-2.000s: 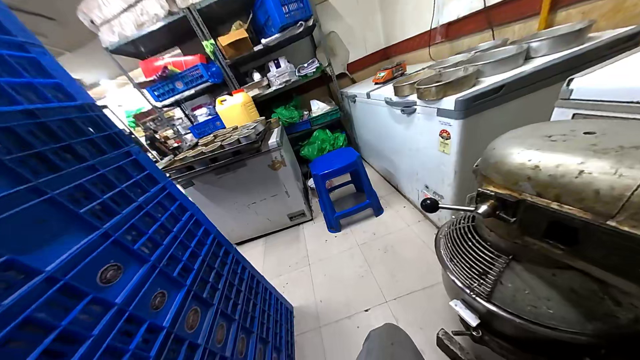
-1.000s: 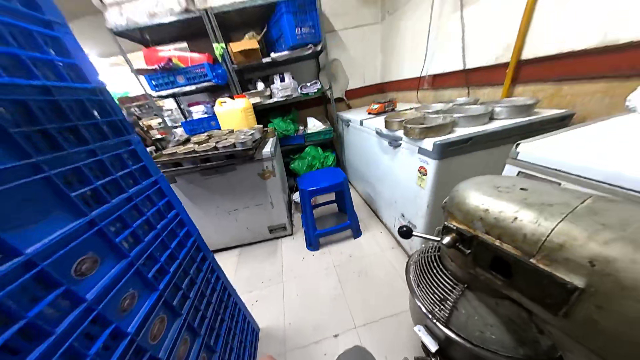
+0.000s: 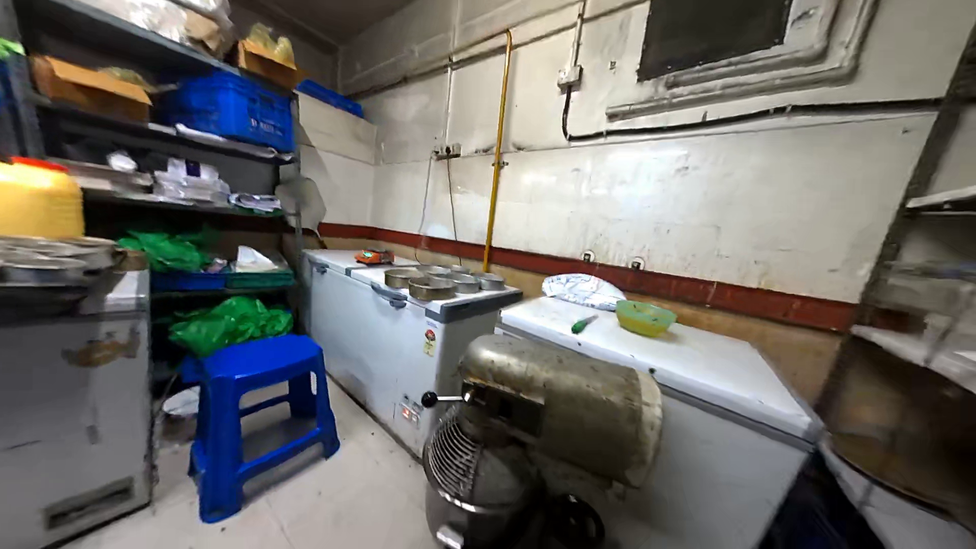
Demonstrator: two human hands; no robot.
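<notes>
Neither of my hands shows in the head view. A metal planetary mixer [image 3: 560,408] with a wire bowl guard [image 3: 454,450] stands low in the middle foreground. Behind it is a white chest freezer [image 3: 717,358] bearing a translucent green bowl [image 3: 645,317] with yellowish contents, a small green-handled tool [image 3: 583,325] and a bundled white cloth or bag [image 3: 583,290]. On the farther chest freezer [image 3: 366,328] sit several round metal cake tins [image 3: 431,287] and an orange device [image 3: 374,257].
A blue plastic stool [image 3: 263,354] stands on the tiled floor [image 3: 335,499]. Shelving at the left holds a blue crate [image 3: 229,112], cardboard boxes [image 3: 91,86] and green plastic bags [image 3: 232,324]. A yellow jug [image 3: 38,200] stands at the left edge; a large round container [image 3: 892,480] is at lower right.
The view has swung right and come closer to the stool and freezers. The stack of blue crates on the left has left view, while the green bowl has come into view.
</notes>
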